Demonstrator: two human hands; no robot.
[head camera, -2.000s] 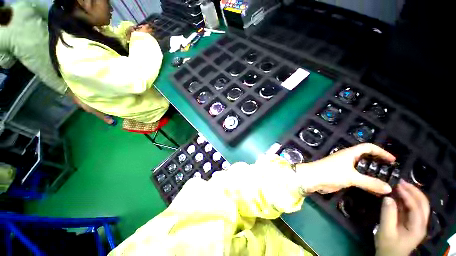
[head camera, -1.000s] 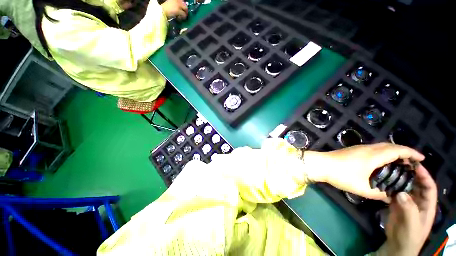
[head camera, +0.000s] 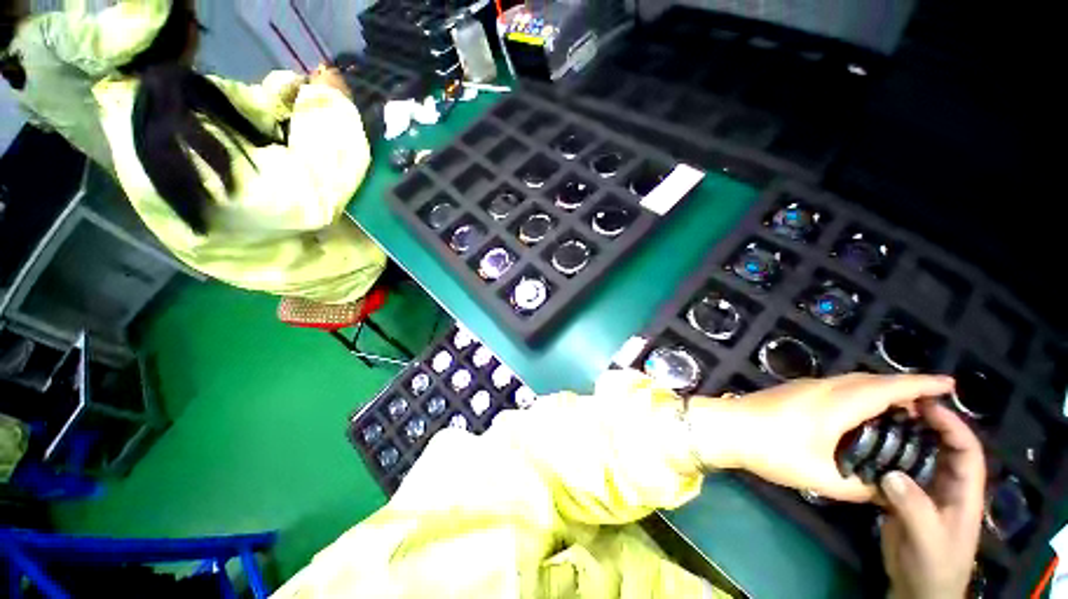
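Observation:
Several black round watch bodies (head camera: 890, 452) are held side by side in a row at the right, above a black foam tray (head camera: 750, 322). My left hand (head camera: 820, 431) reaches in from the left with its fingers around the row's top and left side. My right hand (head camera: 937, 515) comes up from below, its thumb and fingers on the row's lower and right side. Both hands are bare. The tray's square pockets hold round watch parts, some with a blue centre. The hands hide some of its pockets.
A second foam tray (head camera: 533, 322) with round parts and a white label (head camera: 673, 188) lies beyond on the green bench. A third filled tray (head camera: 439, 404) sits below bench level. A coworker (head camera: 258, 193) sits at the upper left. White wipes (head camera: 410, 115) and stacked black trays are at the back.
The view has tilted and shifted between frames. The row of watch bodies has been turned, and my right fingers now wrap around its right side. Both hands still hold it.

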